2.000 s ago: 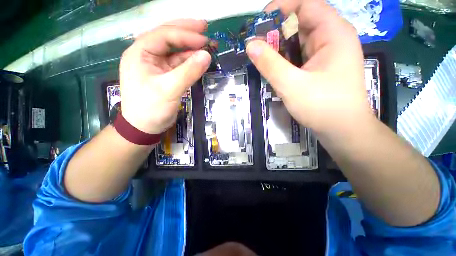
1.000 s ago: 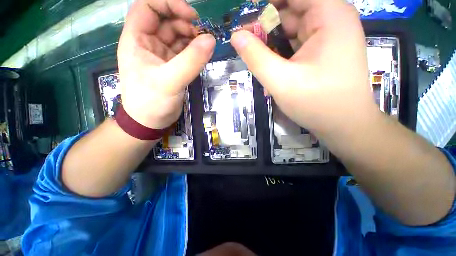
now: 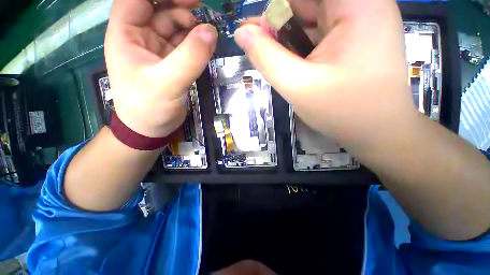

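A blue mainboard (image 3: 228, 22) with small parts is held up between my hands near the top edge of the picture. My left hand (image 3: 153, 70) pinches its left end with thumb and fingers. My right hand (image 3: 333, 70) holds its right end, with the thumb beside a pink-red pad. The cream-covered end of the tweezers (image 3: 278, 14) shows at my right fingers; their tip is hidden. Below lies a black phone tray (image 3: 236, 178) with open phone frames. The middle phone frame (image 3: 244, 113) is fully in view, with a short orange flex at its lower left.
My hands partly cover the phone frames on both sides, including the rightmost frame (image 3: 424, 70). A white ridged blister tray (image 3: 477, 110) is at the right edge. A black box with a white label (image 3: 38, 122) stands at the left. The green bench (image 3: 70, 88) lies beyond the tray.
Both hands and the board have moved up towards the top edge of the picture. The tray sits slightly higher in view. The blue bag at the top right has gone out of view.
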